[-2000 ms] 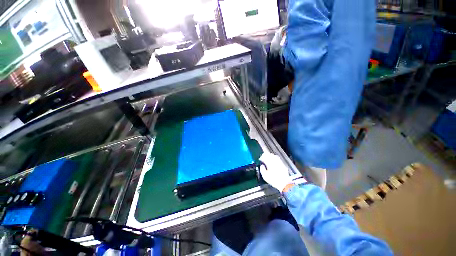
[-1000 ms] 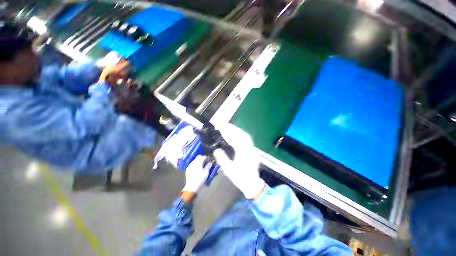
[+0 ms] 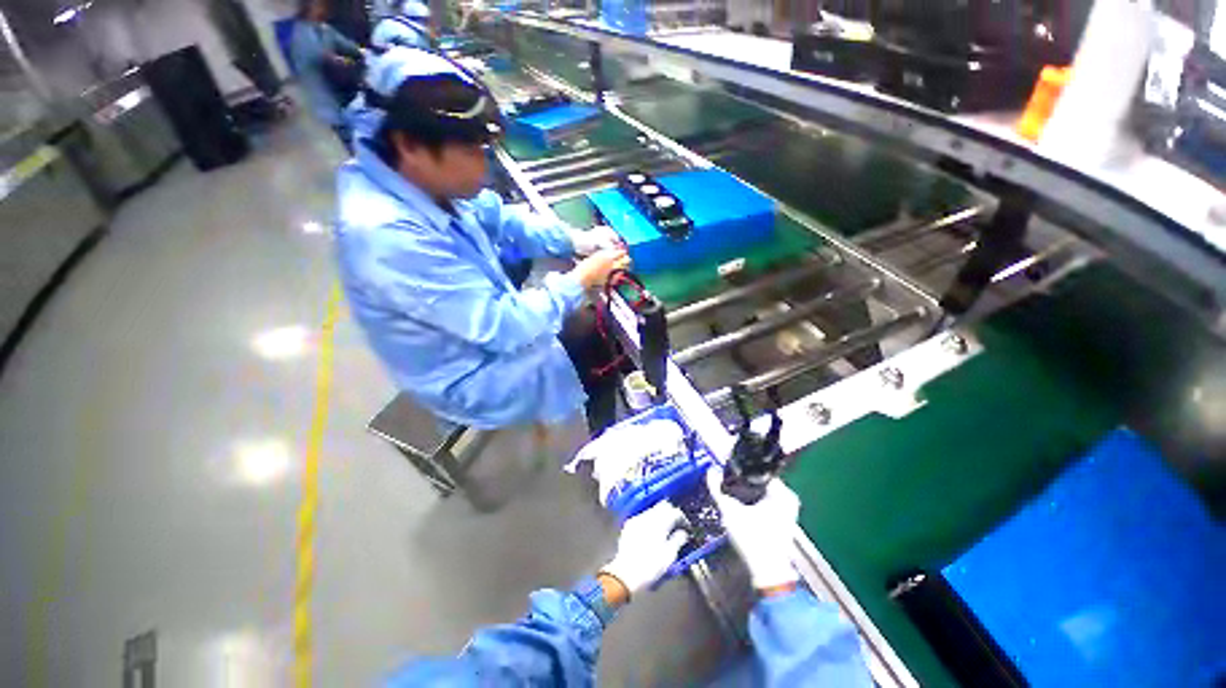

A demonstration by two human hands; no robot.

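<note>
My left hand (image 3: 648, 548), in a white glove, has its fingertips at the small open blue screw bin (image 3: 709, 548), which holds dark screws; whether it pinches one is too small to tell. My right hand (image 3: 762, 535), also white-gloved, is closed around the black electric screwdriver (image 3: 753, 460) beside the bin, at the conveyor edge. A crumpled white cloth or bag (image 3: 635, 460) lies behind the bin. The blue enclosure (image 3: 1109, 578) lies on the green mat (image 3: 861, 484) at the lower right, cut off by the frame edge, its black end panel (image 3: 957, 632) towards me.
A seated person (image 3: 451, 282) in a blue smock works ahead at the line, near another blue unit (image 3: 733, 204). Conveyor rollers (image 3: 793, 316) lie between the units. A stool (image 3: 428, 437) stands on the floor at left. A metal shelf rail (image 3: 914, 128) crosses above the line.
The view has swung up and left, along the line. My left hand has come to the bin's screws. My right hand stays at the bin with the black driver, now seen more clearly.
</note>
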